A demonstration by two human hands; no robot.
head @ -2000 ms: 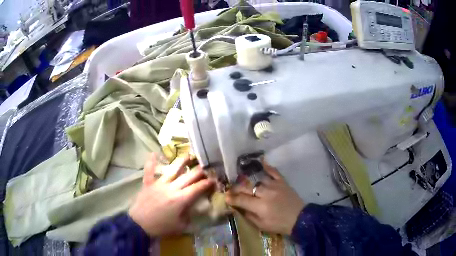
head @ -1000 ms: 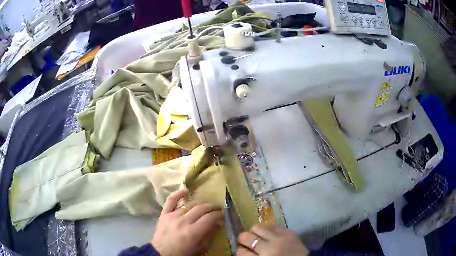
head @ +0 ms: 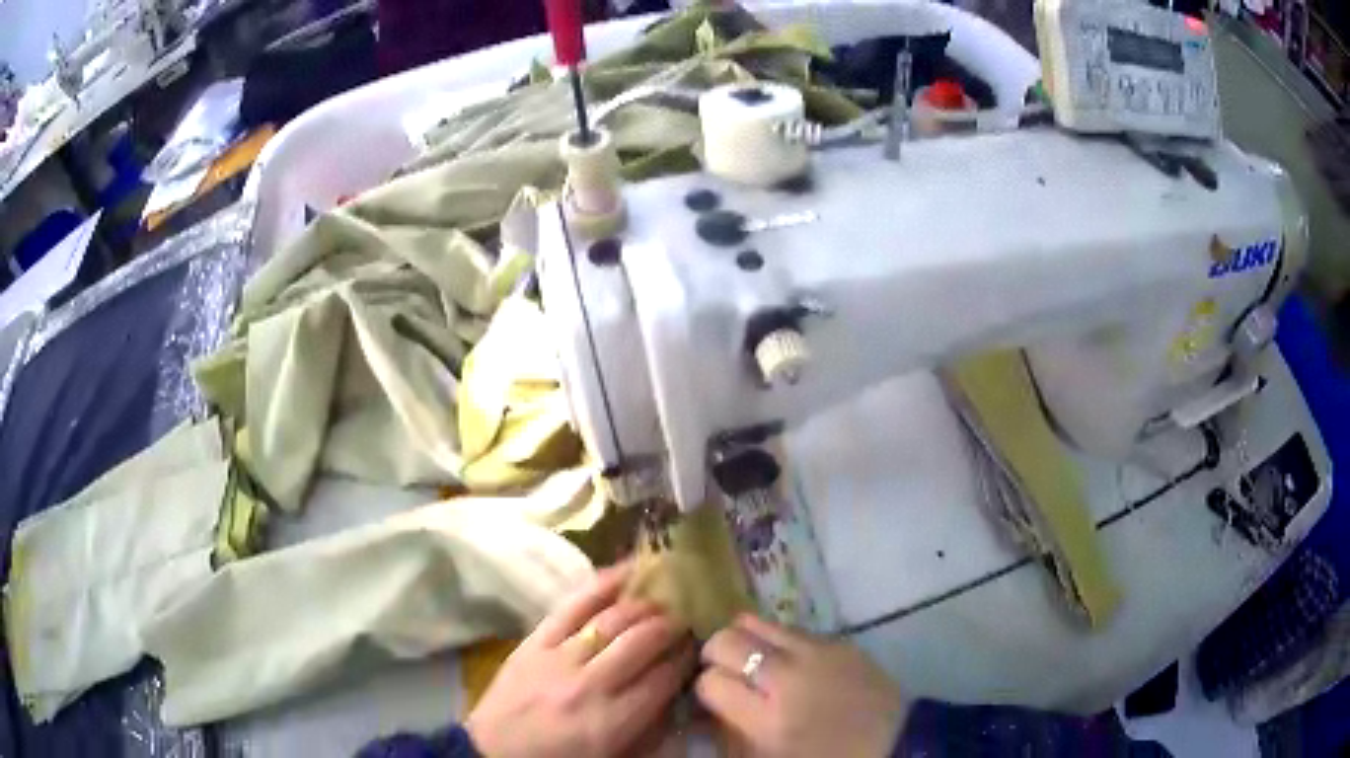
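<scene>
A darker olive band strip [head: 693, 575] lies under the needle area at the front of the white sewing machine head [head: 629, 356]. A pale khaki garment piece [head: 356, 592] runs from it to the left. My left hand [head: 585, 674] pinches the cloth just in front of the presser foot [head: 655, 518]. My right hand [head: 792, 684], with a ring, holds the near end of the band strip beside it. The fingertips of both hands are close together. The needle itself is too small to tell.
A crumpled khaki heap [head: 356, 333] lies behind and left of the machine head. Folded panels [head: 111, 570] lie at far left. A stack of bands [head: 1036, 481] lies under the machine arm. The control panel [head: 1133, 67] stands at upper right; a white bin [head: 296, 163] is behind.
Both hands have moved up towards the presser foot from lower on the strip a second ago. The band in front of the needle is now shorter and bunched. The whole view has shifted slightly.
</scene>
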